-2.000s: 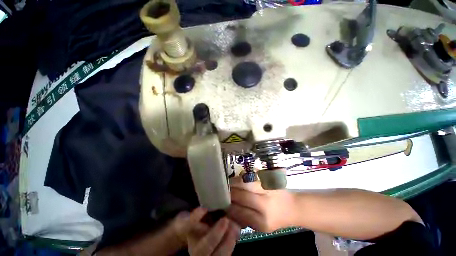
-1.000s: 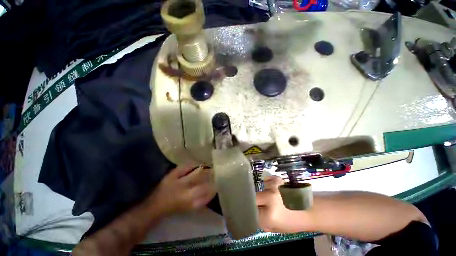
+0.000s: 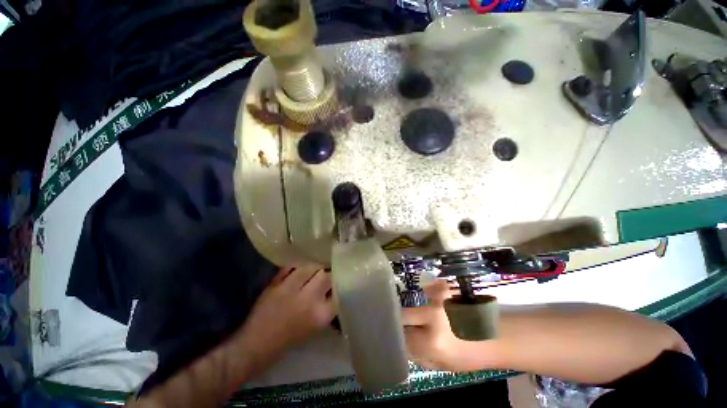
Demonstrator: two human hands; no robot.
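Black fabric [image 3: 179,199] lies on the white table left of the machine head and runs under it. The cream sewing machine [image 3: 375,167] fills the middle and hides the needle area. My left hand [image 3: 295,303] rests on the fabric's front edge, left of the cream loop-shaped cover [image 3: 369,311]; its fingertips are partly hidden. My right hand [image 3: 426,331] is right of that cover, partly behind it and the tension knob [image 3: 472,317]. Its fingertips are hidden, so its grip cannot be told.
A tool with a red part [image 3: 550,272] lies behind the tension assembly. The white table [image 3: 80,343] has a green printed ruler band [image 3: 100,142] at the left. Dark fabric [image 3: 159,44] is heaped behind the table. A ribbed post [image 3: 301,80] stands on the machine head.
Since two seconds ago, my left hand has moved from in front of the cover up and left onto the fabric. The machine appears shifted right in view. My right hand stays beside the cover.
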